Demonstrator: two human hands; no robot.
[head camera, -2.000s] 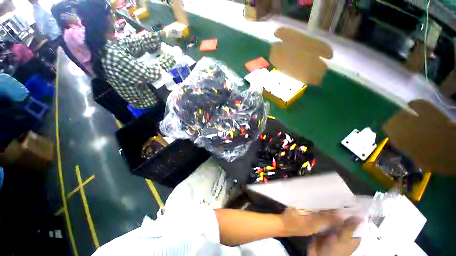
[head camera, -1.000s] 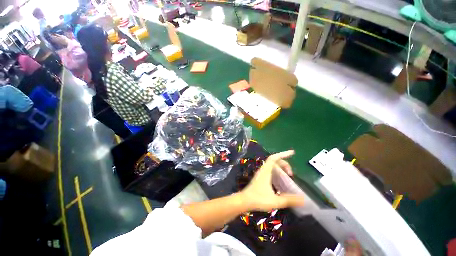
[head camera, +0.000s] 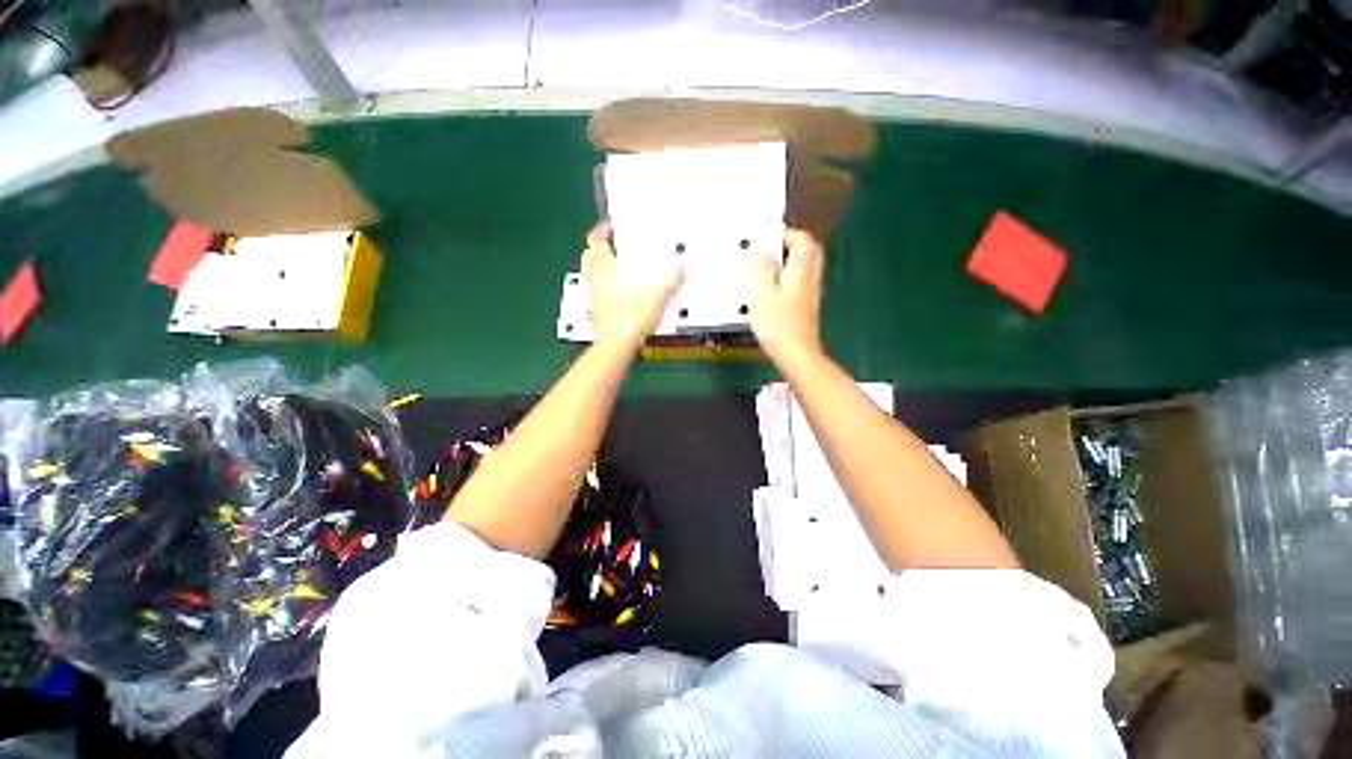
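Note:
A white card insert (head camera: 697, 208) with small dark holes is held by its two sides over an open yellow retail box (head camera: 703, 353) on the green belt. My left hand (head camera: 629, 297) grips its left edge and my right hand (head camera: 789, 301) grips its right edge. The box's brown lid (head camera: 833, 154) stands up behind the insert. The insert hides most of the box inside. A small white piece (head camera: 575, 309) shows at the box's left, partly behind my left hand. More white inserts (head camera: 833, 556) are stacked on the black bench below my right forearm.
A cable pile (head camera: 615, 556) lies under my left forearm, with a bag of cables (head camera: 200, 519) left of it. A carton (head camera: 1171, 519) with small silver-green items and clear plastic packaging (head camera: 1297, 504) are at right. Another yellow box (head camera: 356, 289) and red squares (head camera: 1019, 263) are on the belt.
The view has turned to face the belt. The insert has moved from above the bench to over the yellow box, and both hands are now on its sides.

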